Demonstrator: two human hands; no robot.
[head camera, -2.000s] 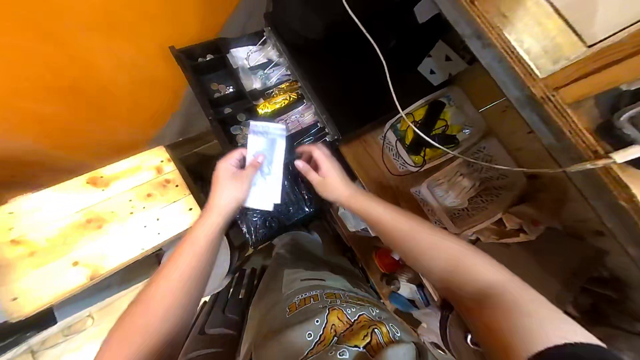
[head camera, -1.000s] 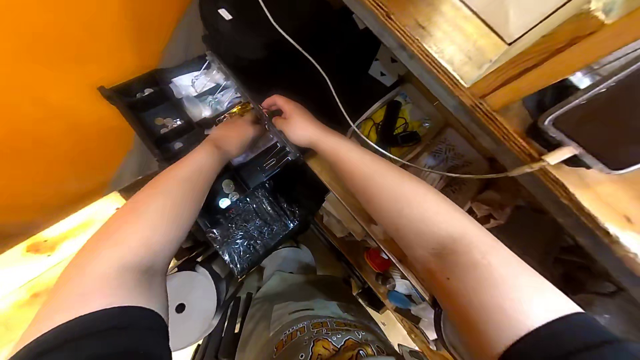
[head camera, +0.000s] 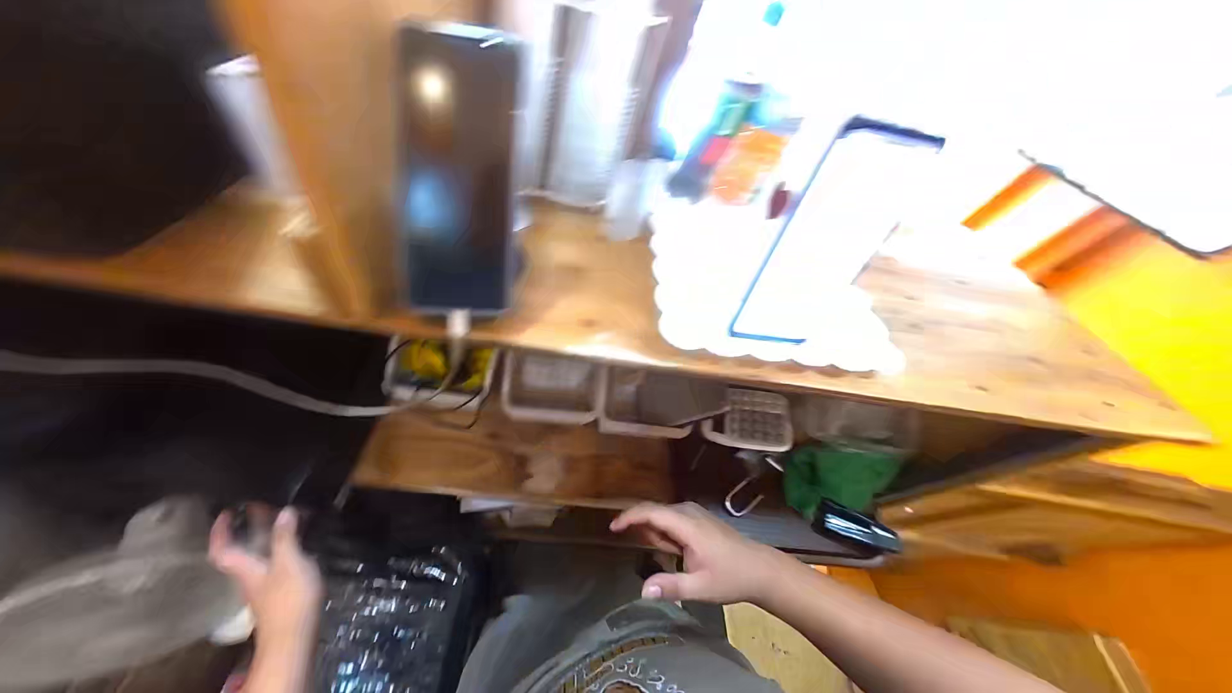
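Observation:
My left hand [head camera: 274, 577] is at the lower left beside the black drawer lined with shiny dark plastic [head camera: 390, 616]. Its thumb and fingers are apart; a small dark patch between them is too blurred to name. My right hand [head camera: 693, 558] hovers in front of my body, below the wooden shelf [head camera: 577, 452], with its fingers curved and apart and nothing in its grasp. The inside of the cash drawer is largely out of sight, and no paper shows in either hand.
Above is a wooden counter [head camera: 597, 322] with a charging phone [head camera: 460, 173] and its white cable [head camera: 241, 380]. A white scalloped mat [head camera: 693, 289] lies there too. Below are plastic baskets [head camera: 551, 390], a green cloth [head camera: 837, 476] and a black stapler-like object [head camera: 855, 529].
The view has swung strongly toward the counter. My hands, together at the drawer one second ago, are now wide apart. The pale paper held two seconds ago is no longer seen.

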